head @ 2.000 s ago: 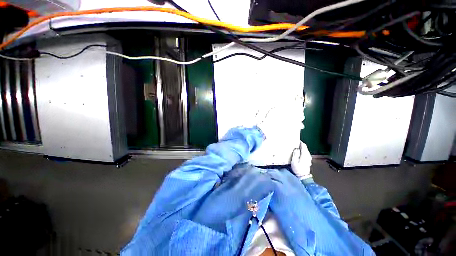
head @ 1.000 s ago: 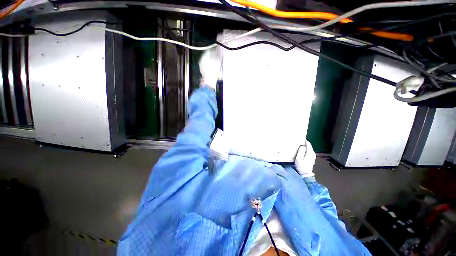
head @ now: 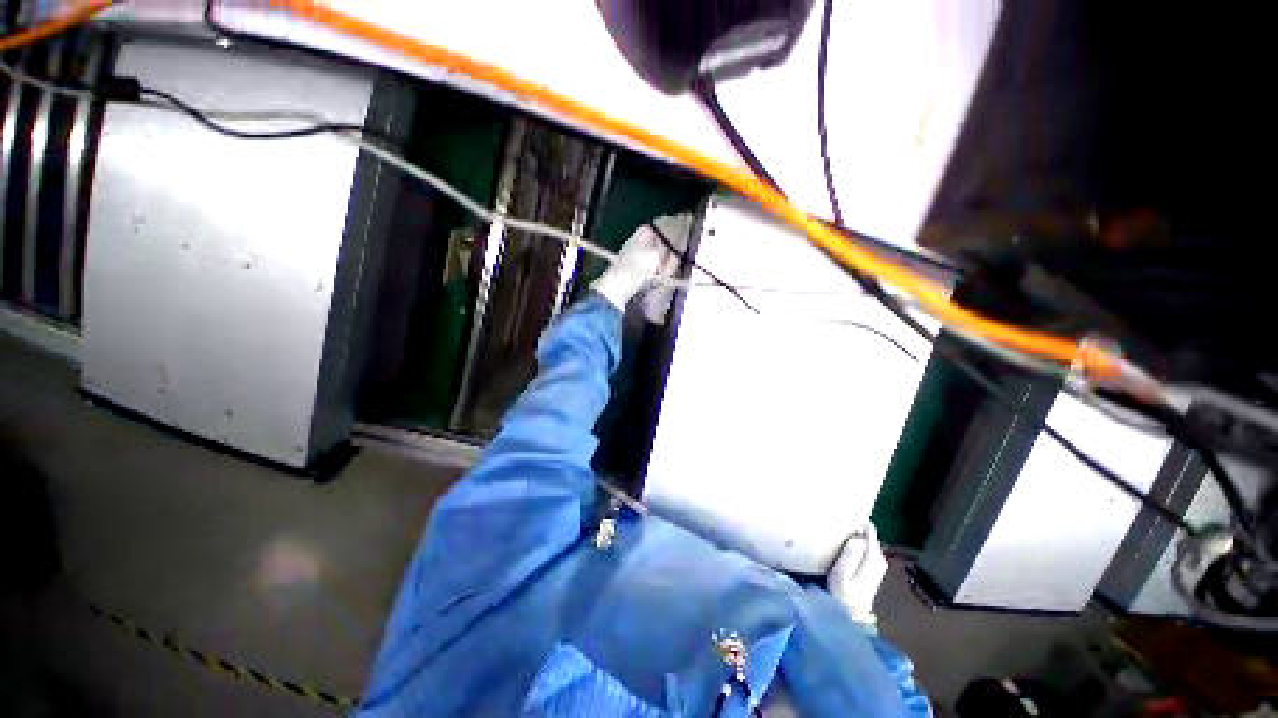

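A white-topped metal enclosure [head: 785, 407] lies tilted in view in front of me, close to my body. My left hand [head: 638, 267], in a white glove, is at its far left edge. A greyish-white crumpled thing, perhaps a wipe [head: 659, 300], shows at that hand, against the enclosure's dark left side; its full shape is hidden. My right hand [head: 858, 568], also gloved, holds the near right corner, with its fingers at the edge.
More enclosures stand on the line at left [head: 224, 246] and right [head: 1030, 505]. Rollers show beside a green carrier board [head: 456, 267]. An orange cable [head: 561, 105] and black and white cables cross above the line. A white bench [head: 519, 42] runs behind.
My left hand has gone from the enclosure's top to its left side, towards the far corner. My right hand stays at the near right corner. The view has tilted and shifted.
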